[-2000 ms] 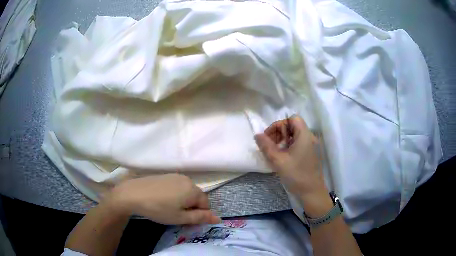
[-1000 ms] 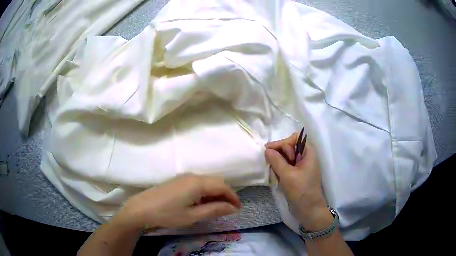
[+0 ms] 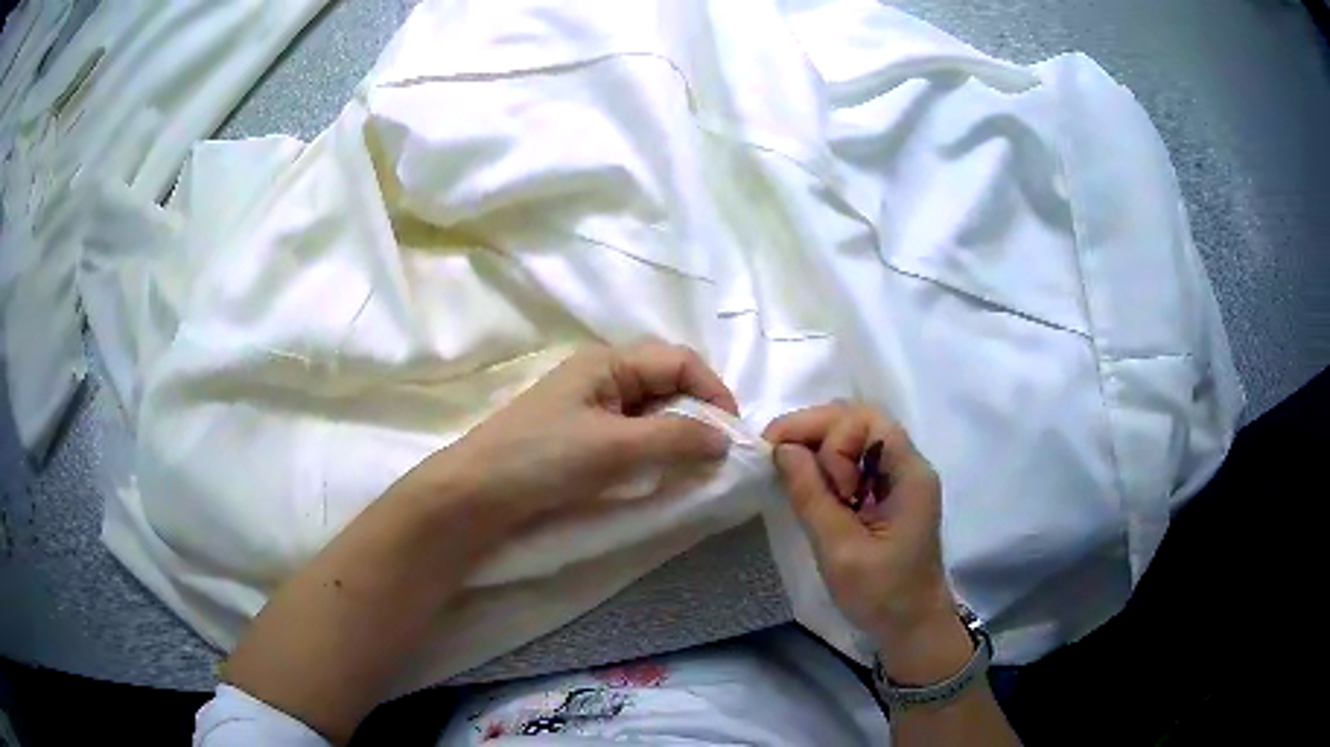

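A large cream-white garment (image 3: 423,321) lies crumpled across the table in front of me. My left hand (image 3: 584,438) pinches a folded edge of it between thumb and fingers, near the centre. My right hand (image 3: 861,511) pinches the same edge just to the right, with fingertips close to my left ones. Dark thread snips (image 3: 871,474) are tucked in my right palm, mostly hidden by the fingers. A brighter white cloth, possibly lining (image 3: 1006,263), spreads at the right with long seams. Any thread end at the fingertips is too small to tell.
The grey speckled table (image 3: 1240,102) has a curved near edge close to my body. Another cream garment (image 3: 131,88) lies at the upper left, against the one in my hands. A watch with a grey band is on my right wrist.
My left hand has moved up and right and taken hold of the garment edge beside my right hand. The cloth has shifted a little left. The snips now show less in my right hand.
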